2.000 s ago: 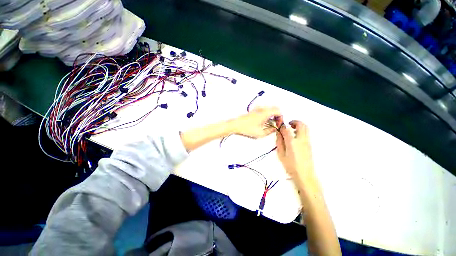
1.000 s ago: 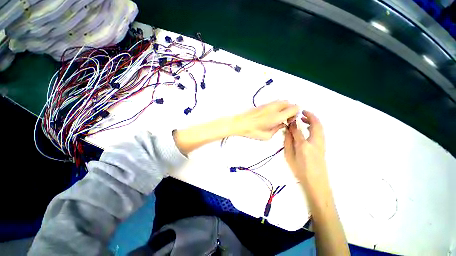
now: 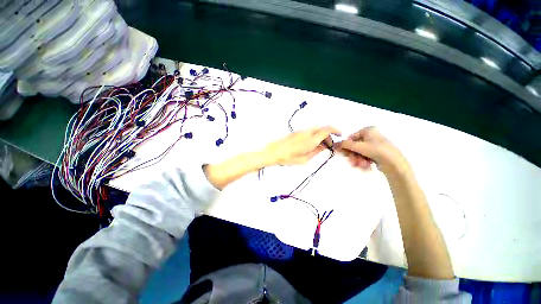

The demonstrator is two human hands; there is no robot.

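Note:
A wire harness (image 3: 305, 181) with thin dark and red leads runs from my fingers down to a small black plug (image 3: 274, 199) and on to a dark sleeve piece (image 3: 317, 237) near the bench edge. My left hand (image 3: 305, 144) pinches the harness at its upper end. My right hand (image 3: 369, 148) has its fingertips at the same spot, thumb and forefinger close together on the thin leads; the exact part between them is too small to tell. Another lead with a black plug (image 3: 303, 104) sticks out above my left hand.
A large harness bundle (image 3: 113, 133) lies at left, its black plugs fanned over the white board (image 3: 486, 178). Stacked white scalloped panels (image 3: 71, 50) stand at the upper left. A thin white lead (image 3: 464, 217) curves at right. A dark green conveyor (image 3: 267, 50) runs behind.
My right hand has turned, its wrist and forearm swinging out to the right, and its grey sleeve now shows. The leads below the hands are more exposed. The whole view has shifted slightly.

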